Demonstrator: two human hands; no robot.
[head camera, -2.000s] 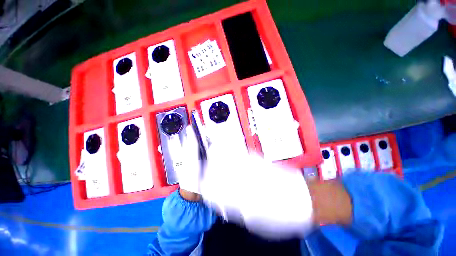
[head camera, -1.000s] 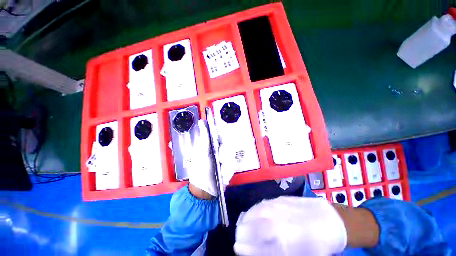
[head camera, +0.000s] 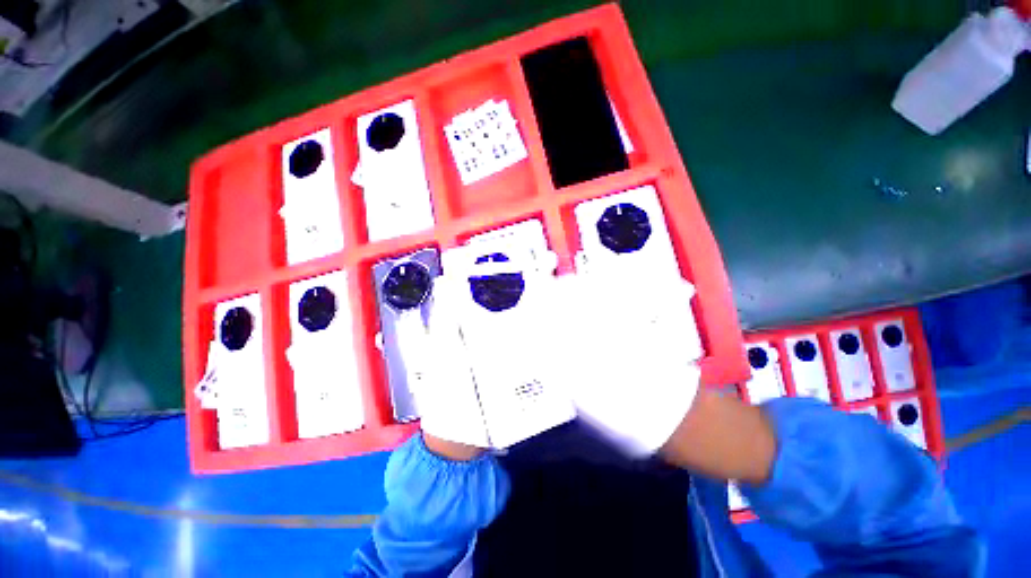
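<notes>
A white-backed smartphone (head camera: 514, 367) with a round black camera is held back up above the red phone tray (head camera: 215, 461). My gloved left hand (head camera: 448, 395) holds its left side. My gloved right hand (head camera: 633, 350) is at its right side with fingers near the camera; glare blurs the finger outlines. Behind the held phone, the top of another phone shows in its pocket. A dark-backed phone (head camera: 396, 327) lies just left. Other white phones lie in pockets. A glossy black phone (head camera: 574, 111) and a label sheet (head camera: 486, 141) are in the upper row.
A second red tray (head camera: 934, 384) with white phones sits lower right, partly behind my right sleeve. A white bottle (head camera: 952, 77) lies on the green bench (head camera: 791, 169) at upper right. A pale bar (head camera: 91, 194) reaches the tray's left side. Blue floor shows below.
The held phone was edge-on in my left hand and now shows its back. My right hand moved away low to the right, then came up to the phone.
</notes>
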